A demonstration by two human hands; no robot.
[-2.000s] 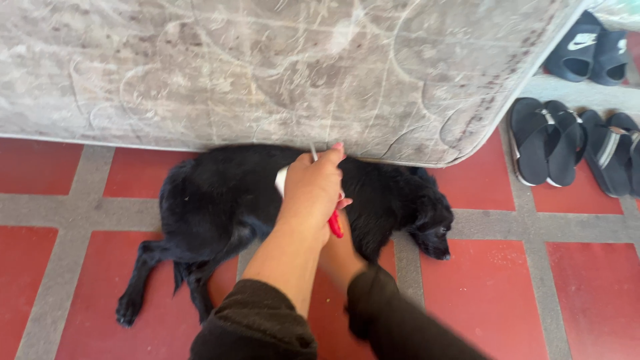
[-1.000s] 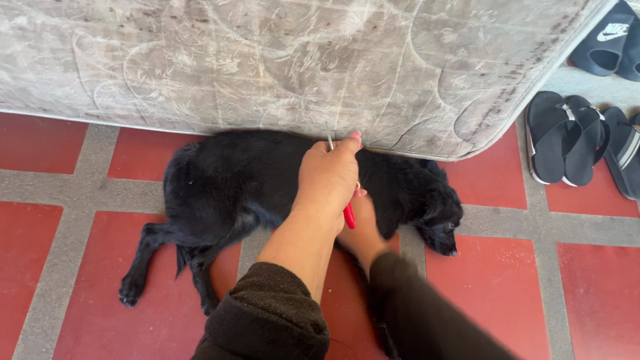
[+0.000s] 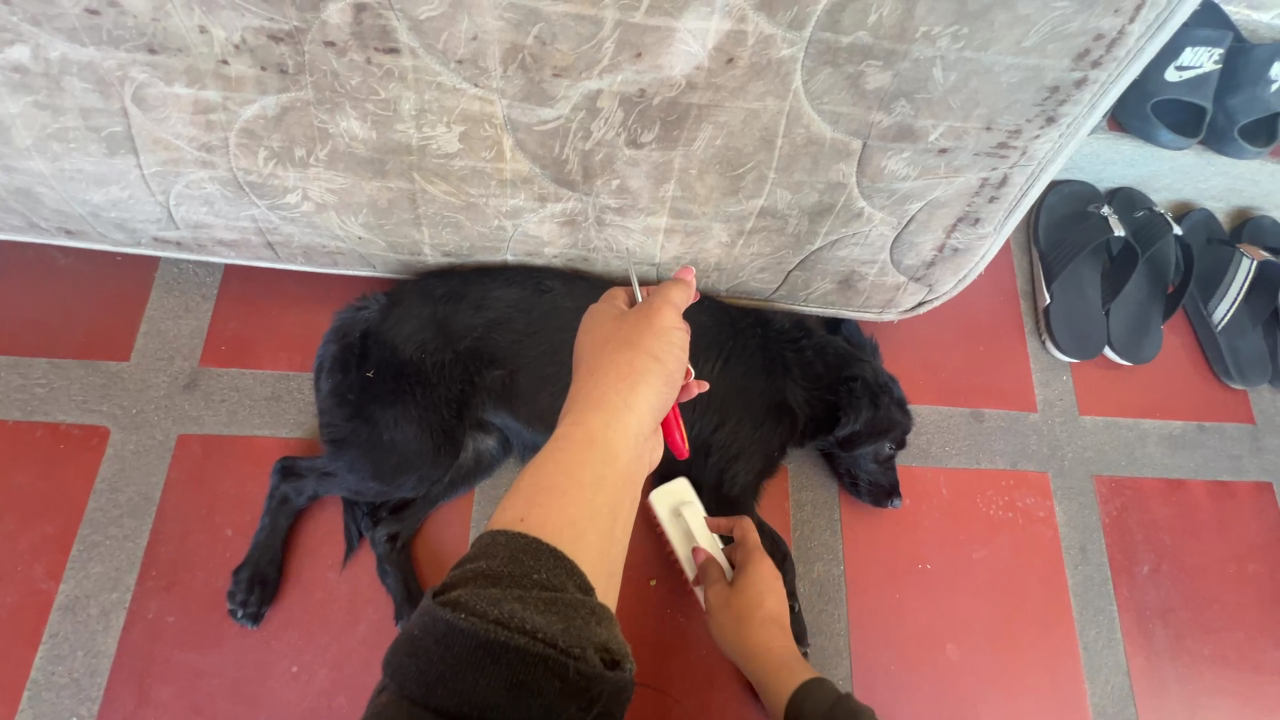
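A black dog (image 3: 450,350) lies on its side on the red tiled floor, its head at the right. My left hand (image 3: 632,370) is above the dog's middle, closed around a slim tool (image 3: 676,432) with a red handle end and a thin metal shaft; the part within the hand is hidden, so its kind is unclear. Lower and to the right, my right hand (image 3: 745,590) grips a white brush (image 3: 684,520) by its raised handle. The brush is over the floor near the dog's front leg, bristles facing left.
Behind the dog, an upright patterned mattress (image 3: 560,130) reaches down close to its back. Black sandals (image 3: 1075,270) and Nike slides (image 3: 1178,85) stand at the right. Grey strips (image 3: 960,437) run between the red tiles.
My right hand has moved from close beside the left hand down toward me, and the white brush is now in full view. My left hand stays over the dog with the red-handled tool.
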